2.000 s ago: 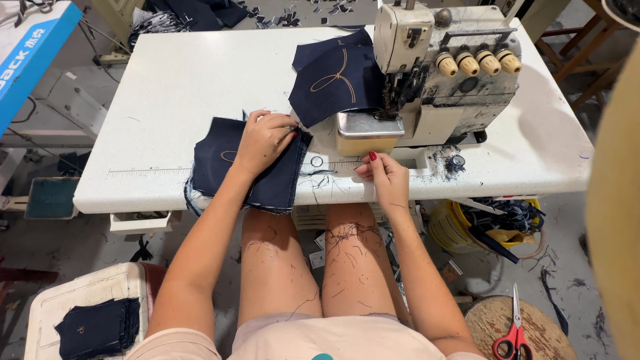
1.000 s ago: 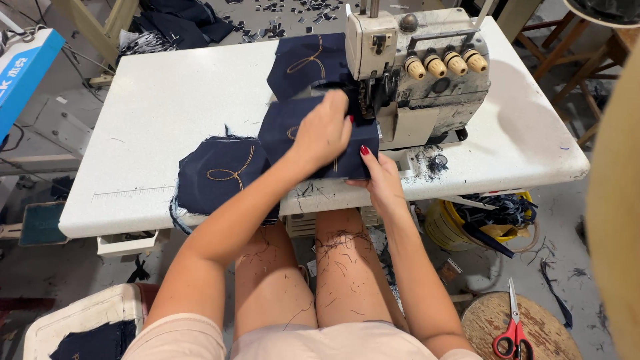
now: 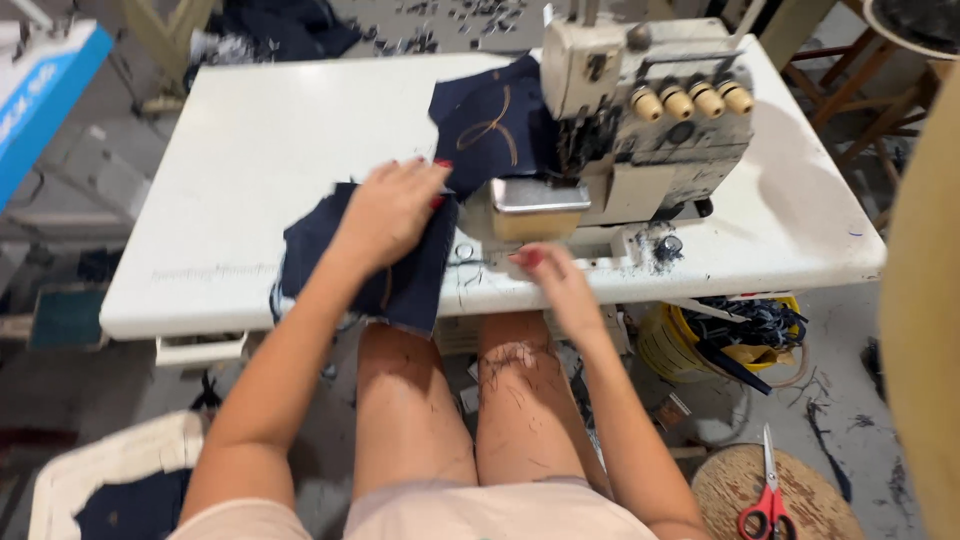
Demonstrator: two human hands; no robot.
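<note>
Dark blue denim pocket pieces (image 3: 420, 281) lie at the table's front edge, partly overhanging it. My left hand (image 3: 397, 206) rests over them with its fingertips at the top right edge of the upper piece. Another denim piece with tan curved stitching (image 3: 484, 131) lies beside the needle area of an overlock sewing machine (image 3: 660, 112). My right hand (image 3: 551, 281) is just in front of the machine's metal-topped front plate (image 3: 540, 199), fingers bent; whether thumb and finger pinch something small is blurred.
The white sewing table (image 3: 225, 150) carries a printed ruler scale. Red-handled scissors (image 3: 769, 487) lie on a round stool (image 3: 712, 480) at lower right. A yellow bucket (image 3: 660, 345) of fabric trimmings stands under the table. More denim lies on a white container (image 3: 60, 480) at lower left.
One second ago both hands were on a denim piece at the machine's front. My left hand has since moved left and nearer, over the stack; my right hand has come off the fabric.
</note>
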